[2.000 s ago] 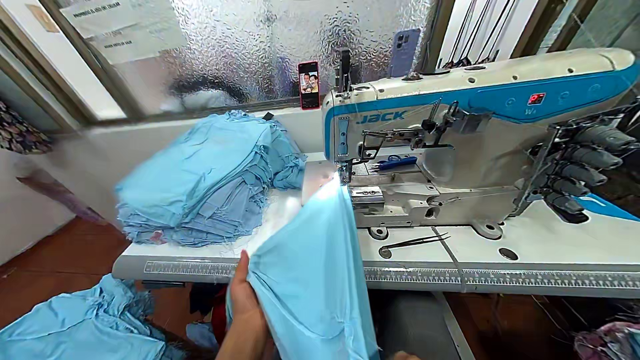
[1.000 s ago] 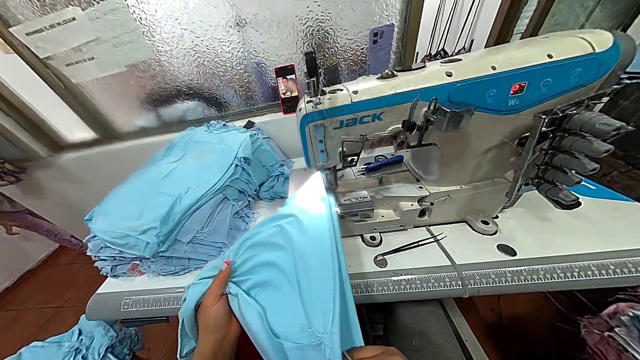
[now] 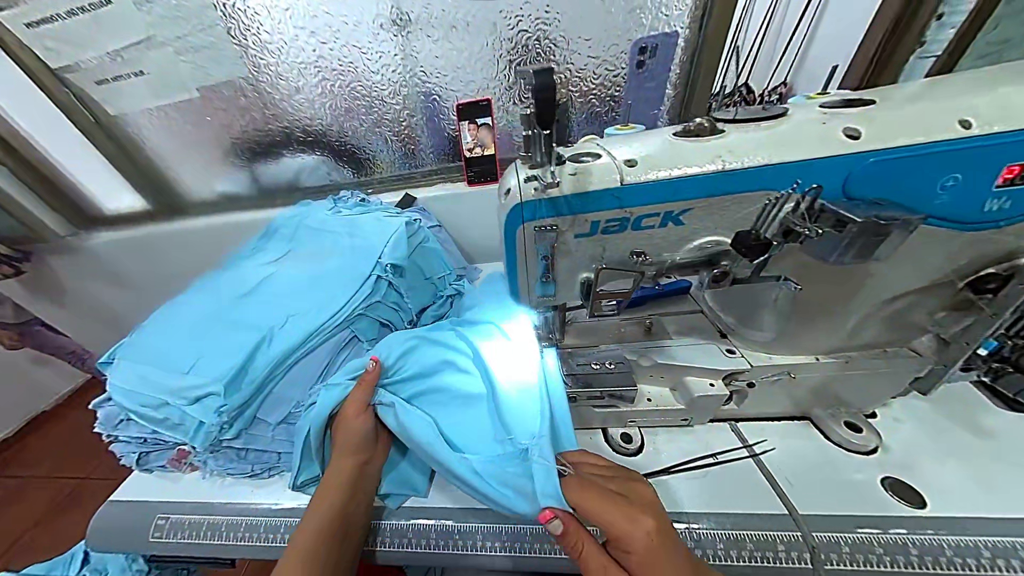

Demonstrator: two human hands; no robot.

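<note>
A light blue fabric piece [image 3: 472, 400] runs from under the needle area of the Jack sewing machine [image 3: 608, 232] toward the table's front edge, lit brightly beside the presser foot. My left hand [image 3: 360, 432] grips a bunched fold on its left side, thumb on top. At its lower right corner, my right hand [image 3: 600, 504] pinches the edge between thumb and fingers, near some loose threads. The fabric's far end under the machine head is hidden by glare and the head.
A tall stack of blue fabric pieces [image 3: 256, 320] lies left of the machine. Metal tweezers [image 3: 708, 462] rest on the table right of my right hand. A ruler strip [image 3: 464, 538] lines the front edge. A phone [image 3: 478, 142] leans on the window ledge; more fabric [image 3: 80, 562] is at lower left.
Both hands have moved up nearer the machine with the fabric. The right hand, barely in view before, now shows at the fabric's lower corner. The fabric is more bunched. The view is closer.
</note>
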